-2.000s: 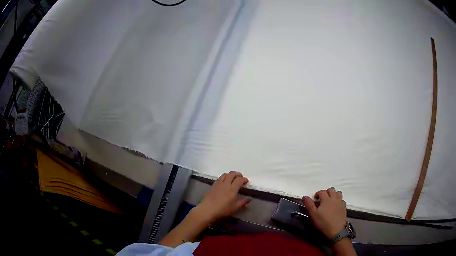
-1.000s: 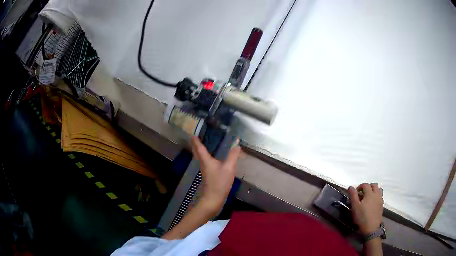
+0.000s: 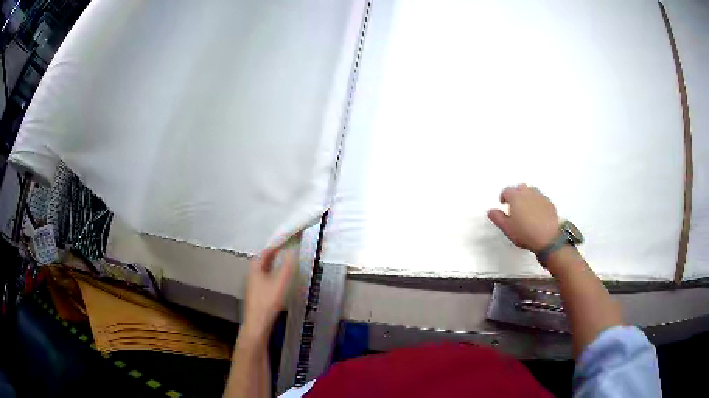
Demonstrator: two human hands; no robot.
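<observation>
The white fabric (image 3: 218, 116) on the left of the rail has its near corner lifted and folded back. My left hand (image 3: 270, 284) pinches that corner beside the guide rail (image 3: 333, 299). The rail's dark toothed slot runs away from me between the left fabric and the white fabric ply (image 3: 466, 140) on the right. My right hand (image 3: 530, 219), with a watch on the wrist, is over the right ply with its fingers apart and holds nothing. Whether it touches the cloth is hard to tell. The end cutter is not in view.
A metal weight with a handle (image 3: 525, 305) lies at the table's near edge (image 3: 412, 301), partly behind my right forearm. A wooden ruler (image 3: 687, 163) lies across the cloth at the right. Brown folded material (image 3: 144, 319) and floor tape (image 3: 128, 369) are at lower left.
The end cutter, seen beside my left hand a second ago, is out of view. My left hand has taken the left fabric's corner. My right hand has moved from the weight onto or over the ply.
</observation>
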